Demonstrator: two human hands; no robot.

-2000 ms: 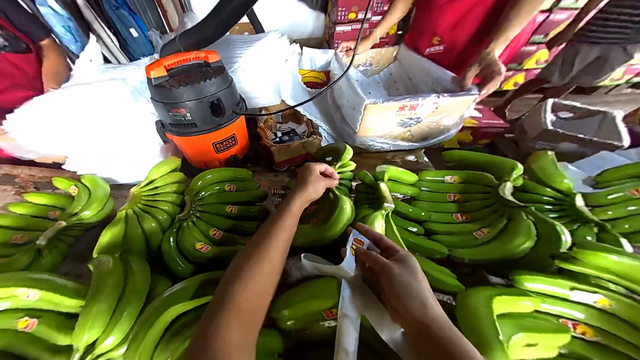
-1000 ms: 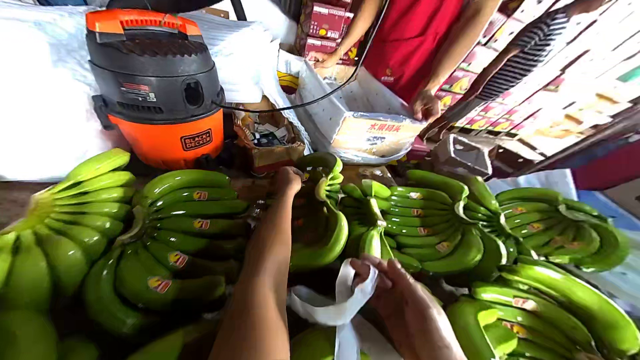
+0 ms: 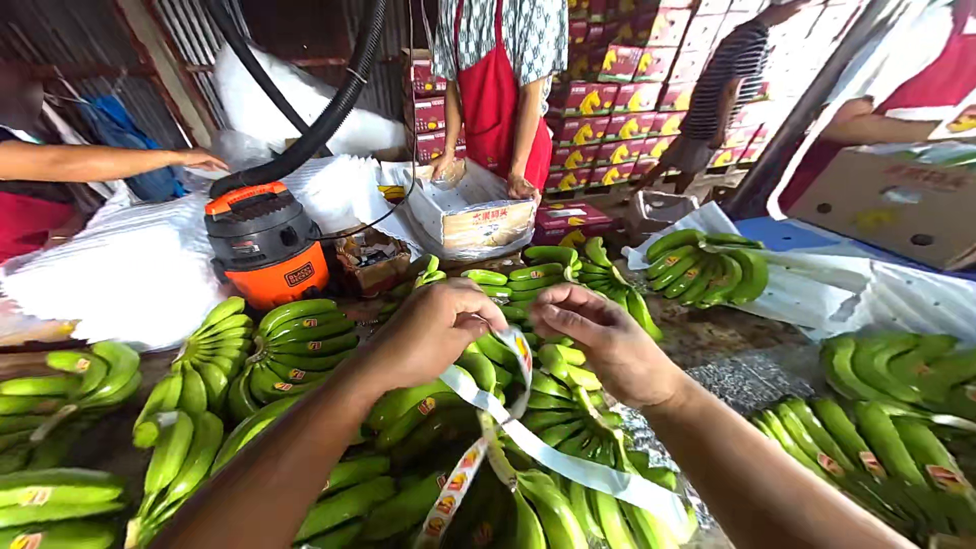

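Above the green banana bunches (image 3: 427,404) in the middle, my left hand (image 3: 435,328) pinches the end of a strip of stickers (image 3: 457,480) between thumb and fingertips. The strip loops down, its pale backing and its printed face both showing, and trails over the bananas. Just right of it, my right hand (image 3: 598,335) is raised with curled fingers; whether a sticker is on its fingertips cannot be made out. Many bananas around bear small red and yellow stickers, such as the bunch (image 3: 305,343) at the left.
A black and orange vacuum (image 3: 267,244) with a black hose stands behind the bananas. A person in a red apron (image 3: 496,114) holds a lined carton (image 3: 480,217). Another person's arm reaches in at left. A banana bunch (image 3: 705,267) lies on white foam sheet at right, near a large cardboard box (image 3: 884,198).
My left hand has left the bunch it was at and is now on the sticker strip. My right hand no longer holds the strip's loop. The view has swung to take in more on the right.
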